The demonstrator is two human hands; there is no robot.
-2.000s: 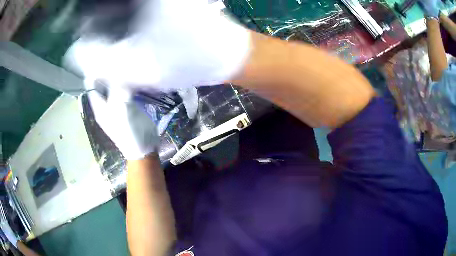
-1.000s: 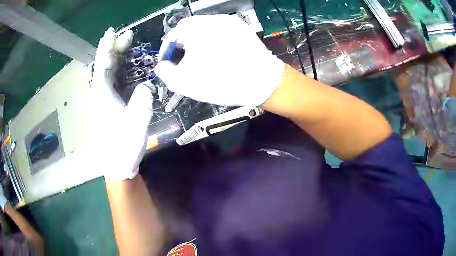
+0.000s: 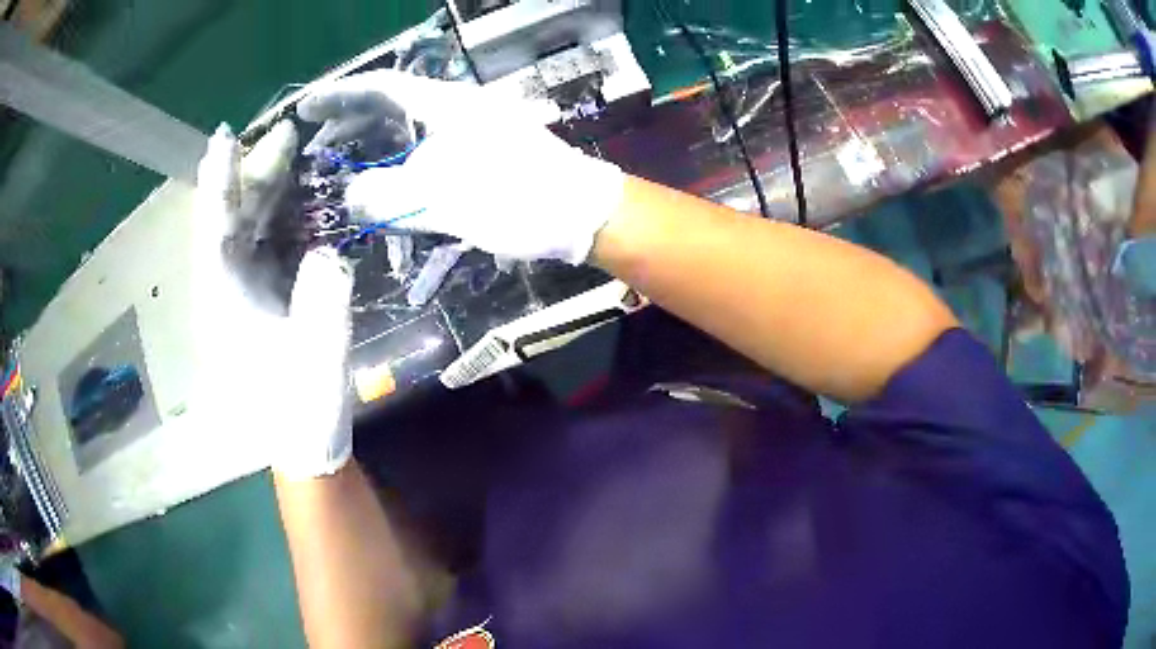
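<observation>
The black wired unit (image 3: 325, 203) with small metallic details rests in my left hand (image 3: 273, 342), which wears a white glove and holds it above the black mat. Blue wires (image 3: 387, 161) stick out of the unit to the right. My right hand (image 3: 488, 171), also in a white glove, is at the unit's right side, with its fingers around the blue wires. Whether it grips a wire cannot be told. No screwdriver shows in my right hand.
A silver-white box with a metal block (image 3: 590, 83) stands at the bench's far edge. A white bracket (image 3: 539, 332) lies at the near edge. Black cables (image 3: 789, 114) hang over the red-brown surface at right. A dark item (image 3: 107, 398) lies on a grey pad at left.
My right hand has moved left and its fingers have spread around the wires. My left hand has shifted slightly left with the unit. More of the silver-white box now shows.
</observation>
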